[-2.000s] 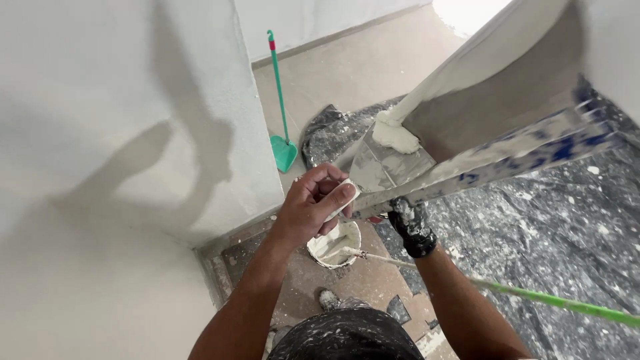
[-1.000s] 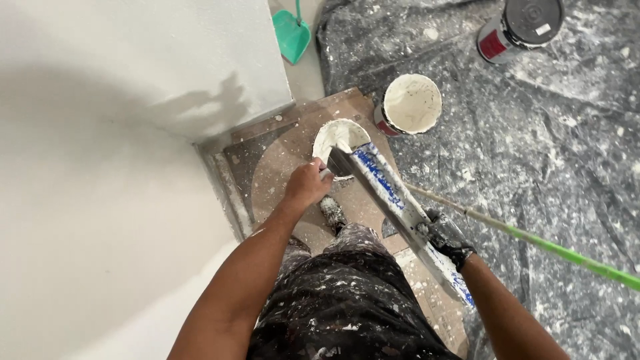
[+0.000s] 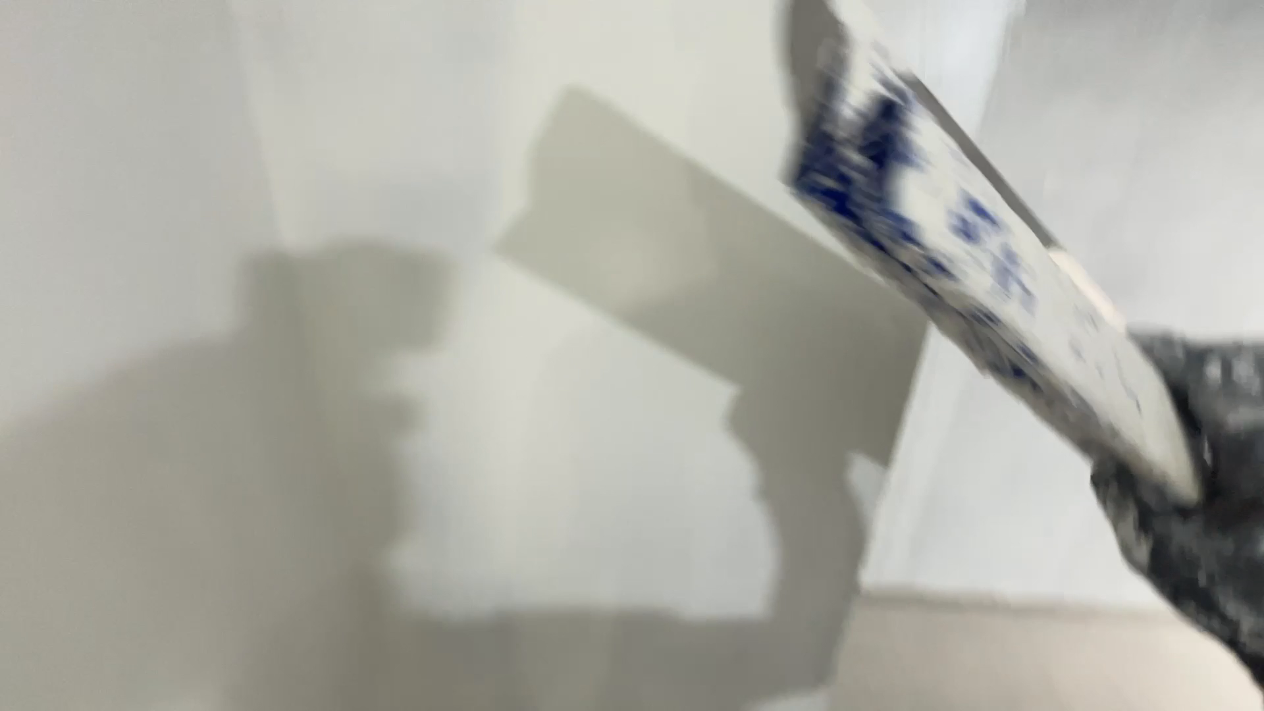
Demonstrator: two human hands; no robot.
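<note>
My right hand point(image 3: 1195, 494), in a black glove smeared with white compound, grips the lower end of a wide drywall skimming blade point(image 3: 997, 267) at the right. White compound and blue patches cover the tool's long back, which slants up to the left. Motion blur softens its outline. A grey blade part shows at its upper left end, and a thin grey edge runs along its upper right side. Whether compound lies on the far face is hidden. My left hand is out of view.
A pale wall point(image 3: 553, 474) fills the left and middle, with shadows of a person and the blade on it. Its corner edge stands right of the middle. Beyond it are another light wall point(image 3: 987, 474) and a strip of beige floor point(image 3: 1037, 652).
The view has swung from the buckets and floor up to the wall. My right hand has raised the skimming blade from beside the bucket. My left hand has left the view.
</note>
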